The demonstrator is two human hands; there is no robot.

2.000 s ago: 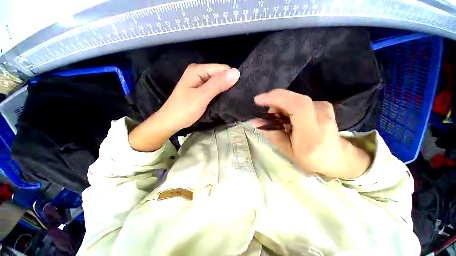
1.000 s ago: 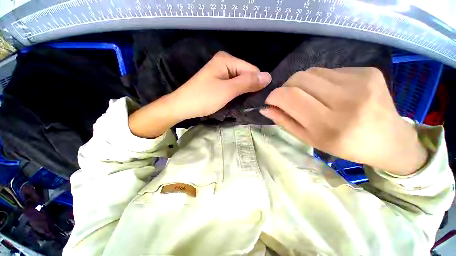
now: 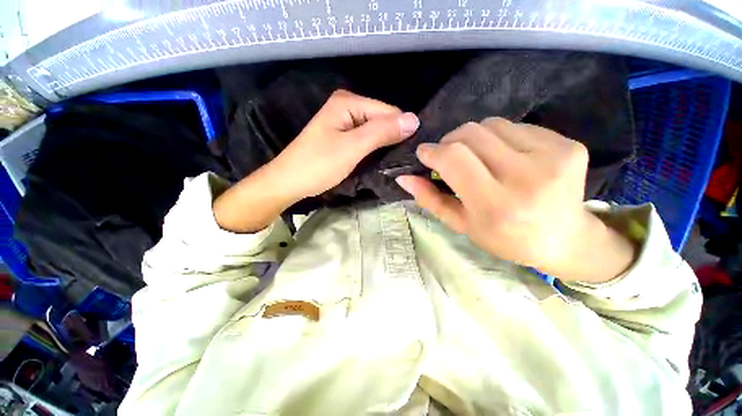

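A black garment [image 3: 521, 89] lies over the lap, below the table edge. My left hand [image 3: 342, 146] pinches the garment between thumb and curled fingers, near the middle. My right hand [image 3: 512, 187] is just to its right, closed on small thread snips [image 3: 400, 171]. Their thin silver blade points left at the cloth, and a small yellow part shows between the fingers. The rest of the tool is hidden in my palm. The cloth under my left fingers is also hidden.
A table edge with a printed ruler scale [image 3: 390, 26] curves across the top. A blue crate [image 3: 674, 146] stands at the right. A black garment pile [image 3: 106, 179] fills another blue crate [image 3: 203, 114] at the left. Dark clutter lies at both lower corners.
My right hand has closed around the snips, moved right and up, then come back slightly left. My left hand has shifted slightly right overall and still pinches the cloth.
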